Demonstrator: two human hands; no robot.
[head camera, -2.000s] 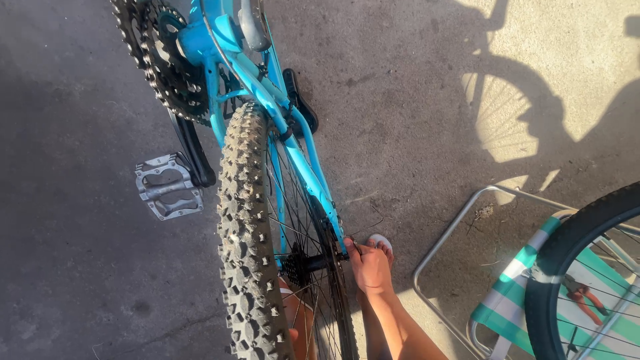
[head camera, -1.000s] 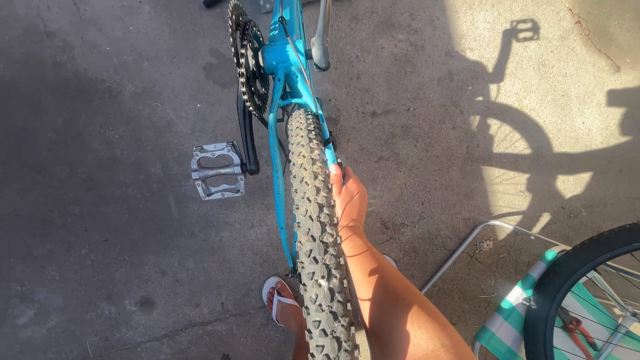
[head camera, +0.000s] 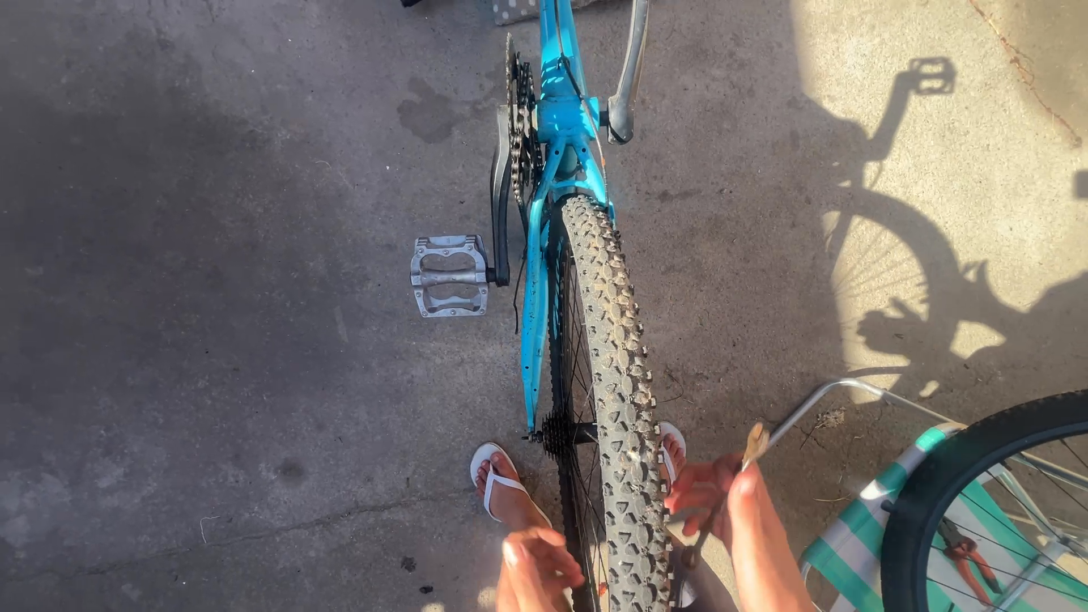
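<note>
A turquoise bicycle frame (head camera: 565, 110) stands upside down or on end, with its knobby rear tire (head camera: 616, 374) running down the middle of the view. My right hand (head camera: 735, 501) is just right of the tire and holds a metal wrench (head camera: 755, 444), its one end raised above the thumb. My left hand (head camera: 537, 565) is at the lower left of the wheel, fingers loosely curled, with no tool showing in it. Between the hands the rear cassette (head camera: 557, 433) and hub show beside the tire. A silver pedal (head camera: 450, 276) on its crank arm sticks out left.
My feet in white flip-flops (head camera: 501, 480) are on the concrete floor (head camera: 255, 340) on both sides of the wheel. At the lower right, a second bicycle wheel (head camera: 918, 510) lies over a green-and-white striped folding chair (head camera: 858, 518), where red-handled pliers (head camera: 969, 557) also rest.
My right hand has moved off the frame beside the tire and down, and the wrench now shows in it. My left hand has come into sight left of the wheel.
</note>
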